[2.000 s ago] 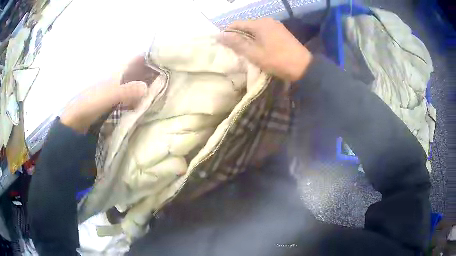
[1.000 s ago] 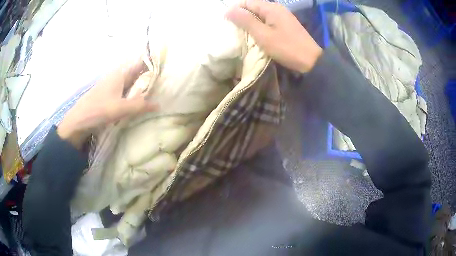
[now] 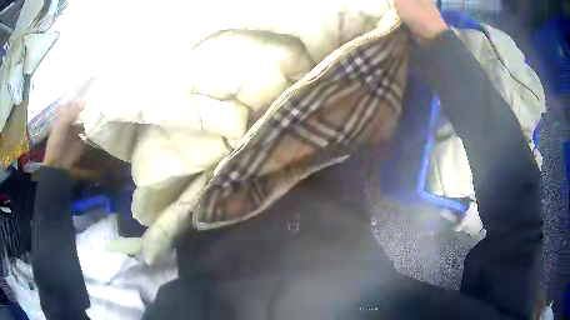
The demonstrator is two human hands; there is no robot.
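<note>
The cream padded jacket body (image 3: 212, 81) spreads over the white table and hangs over its near edge. Its upper part is lost in glare. The plaid lining (image 3: 325, 112) shows tan with dark and white lines, turned towards my lap. The zip (image 3: 294, 90) runs along the cream edge beside it. My right hand (image 3: 422, 15) holds the upper right end of this edge and is cut off by the top of the picture. My left hand (image 3: 64, 134) is blurred at the jacket's left side; its grip cannot be made out.
A blue bin (image 3: 427, 156) with cream pieces (image 3: 509, 78) stands on speckled floor (image 3: 406, 244) at the right. Cream pieces (image 3: 31, 50) lie at the far left. White material (image 3: 112, 269) is at the lower left. The table edge (image 3: 47, 119) shows by my left hand.
My right hand has moved up and right, drawing the zip edge out and showing more plaid lining. My left hand has moved left, away from the inner edge. The jacket is spread wider.
</note>
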